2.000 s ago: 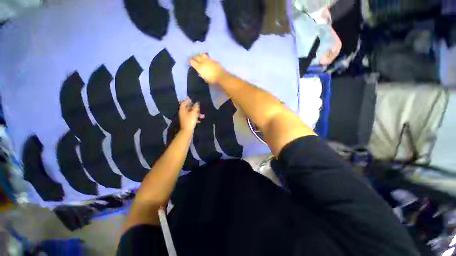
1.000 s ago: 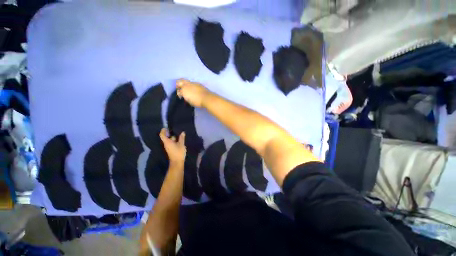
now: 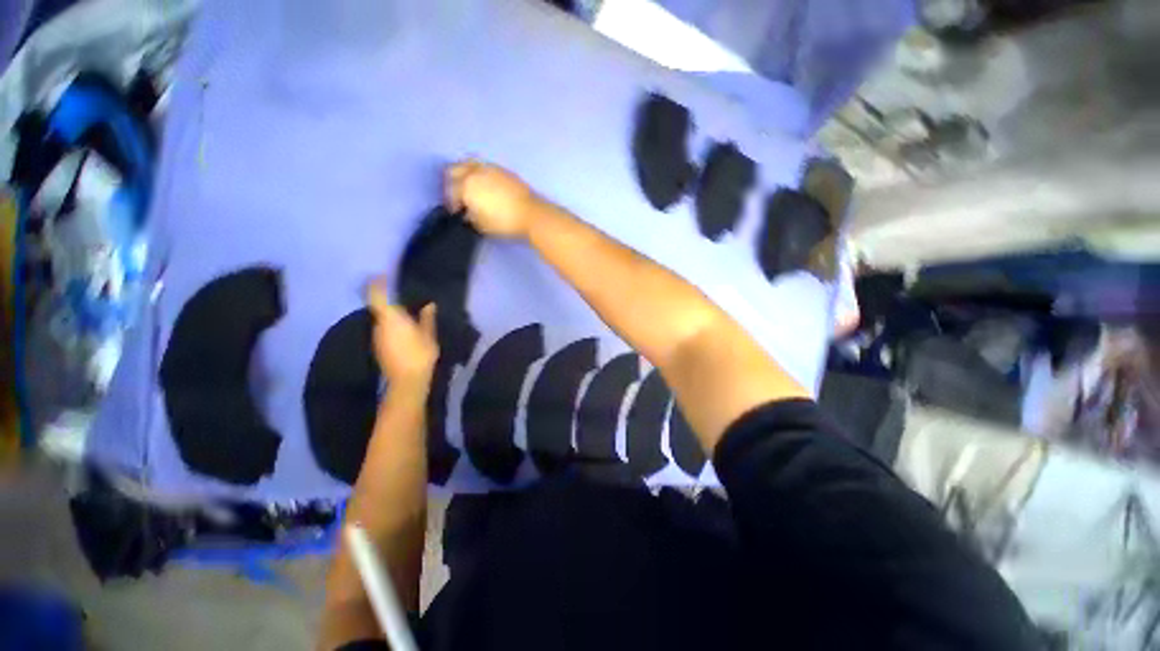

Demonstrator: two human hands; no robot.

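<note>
Several black curved cut pieces point(image 3: 494, 404) lie in a row along the near edge of the lavender-blue ironing table cover point(image 3: 318, 115). One larger piece point(image 3: 216, 375) lies apart at the left. My right hand point(image 3: 490, 200) has its fingers closed on the upper end of a black curved piece point(image 3: 436, 270). My left hand point(image 3: 405, 343) is at that piece's lower left side, thumb and forefinger apart; whether it grips cloth is unclear. The image is blurred.
Three thicker black stacks point(image 3: 663, 150) sit at the table's far right, the last on a brownish patch point(image 3: 827, 191). Blue and white bundles point(image 3: 89, 165) are left of the table. Pale grey cloth point(image 3: 1005, 483) lies to the right. A white strap point(image 3: 378, 588) hangs by my left arm.
The view has turned and shifted. The upper row of pieces has shrunk from several to the one at my hands, while the near-edge row now shows more pieces at the right.
</note>
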